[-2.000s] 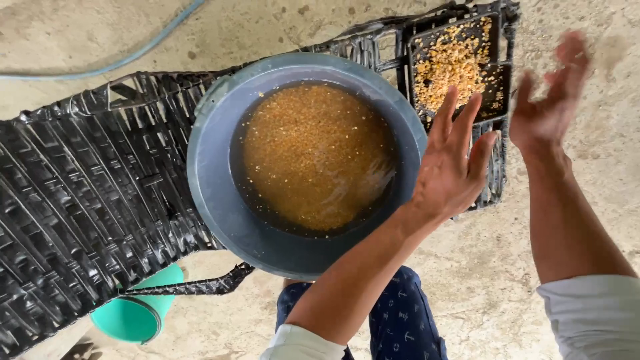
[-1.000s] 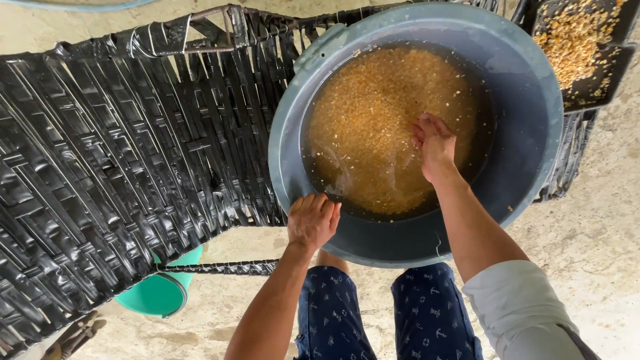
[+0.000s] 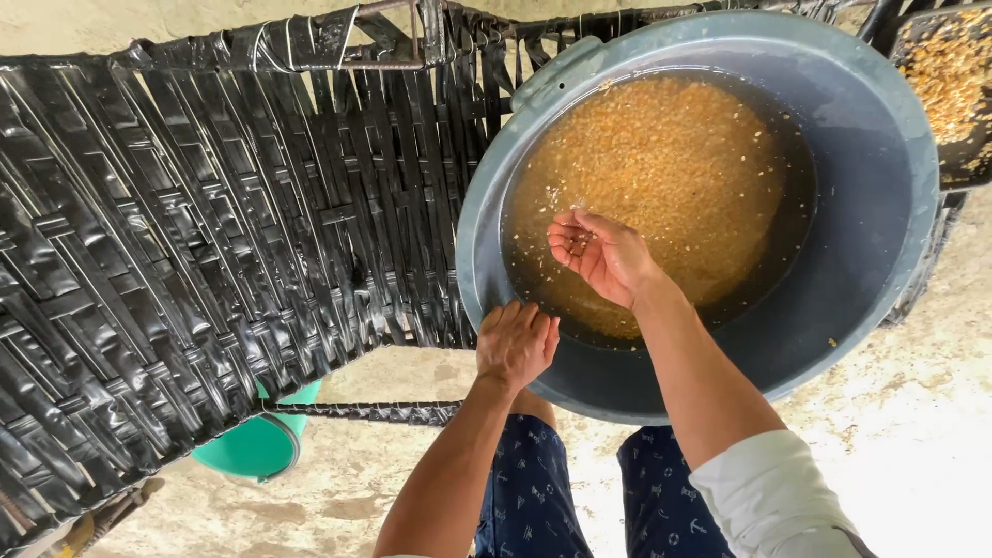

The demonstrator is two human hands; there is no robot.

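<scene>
A large grey plastic basin (image 3: 868, 178) holds cloudy water with yellow corn kernels (image 3: 666, 155) under it and some pale bits afloat. My left hand (image 3: 515, 341) grips the basin's near left rim, its fingers curled over the edge. Over the water at the left part of the basin is my right hand (image 3: 597, 252), palm turned up and fingers half curled, wet; I see nothing clearly held in it. The basin looks tilted toward my left hand, the water lying on that side.
The basin rests on a bench woven from black strips (image 3: 232, 209). A black tray (image 3: 973, 174) with kernels is at the upper right. A green bucket (image 3: 252, 446) stands on the concrete floor under the bench. My knees are just below the basin.
Both hands were right of the basin, off its rim; my left hand then came to the rim. Since a second ago my right hand has moved left over the water and turned palm up. The view has shifted.
</scene>
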